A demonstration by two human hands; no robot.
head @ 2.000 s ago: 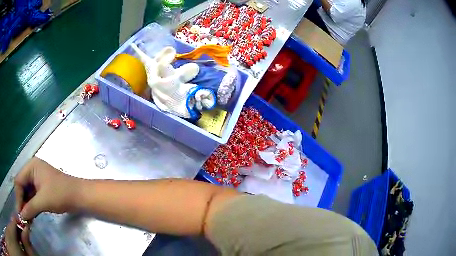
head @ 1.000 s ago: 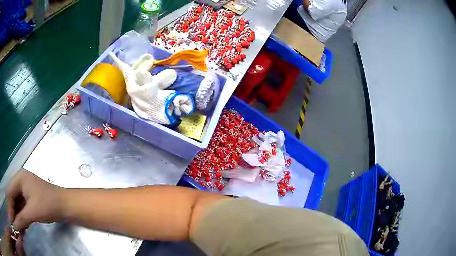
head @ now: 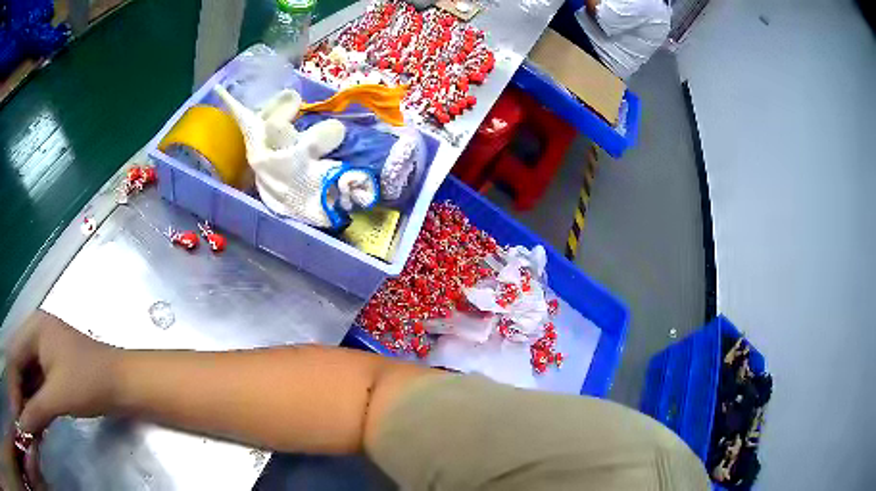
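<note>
My right hand is at the lower left, with thumb and fingertips pinched on a small red-and-white figure part. My left hand is cut off by the lower left corner; its fingers hold the same part from below. The part is small and mostly hidden by fingers. Two red body parts with white limbs lie on the metal table. A few more lie by the bin's left corner, near a small pale piece.
A blue-violet parts bin holds gloves, yellow tape and orange cloth. Behind it are a green-capped bottle and many red-and-white figures. A blue tote of parts stands right of the table. A person's white sleeve shows at top.
The view has shifted, so table and bin sit further left than two seconds ago. Both hands stay together at the part, slightly nearer the left edge.
</note>
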